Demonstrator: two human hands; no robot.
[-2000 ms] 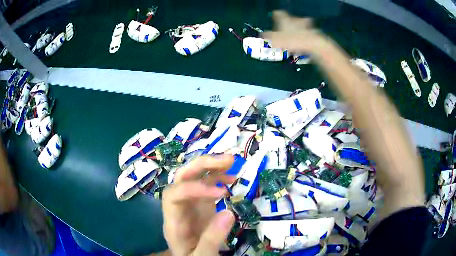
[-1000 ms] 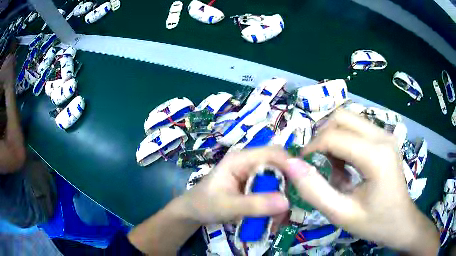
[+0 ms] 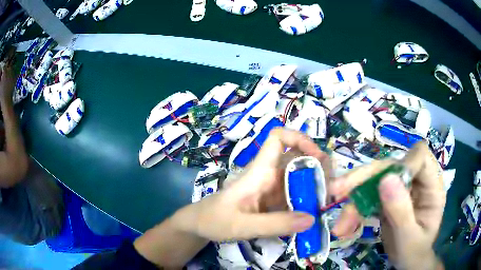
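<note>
My left hand [image 3: 253, 198] holds a white housing shell [image 3: 325, 238] upright, its open side facing me, the thumb across the lower middle. A blue battery cell [image 3: 305, 192] lies inside the shell. My right hand [image 3: 409, 211] grips a green circuit board [image 3: 367, 196] between thumb and fingers, just right of the shell. The board is apart from the shell and slightly blurred. A red lead wire shows between shell and board. Where the wire joins the board is not clear.
A heap of units [image 3: 253, 113] with boards lies behind and around my hands on the green worktop [image 3: 105, 158]. A pale rail [image 3: 174, 46] runs behind it. Scattered shells lie on the dark green belt [image 3: 364, 26]. At left are another person's arm [image 3: 13, 142] and a blue stool [image 3: 79, 227].
My right hand has moved right and away from the shell with the green board. The held shell now shows its open side more fully. The view has shifted slightly.
</note>
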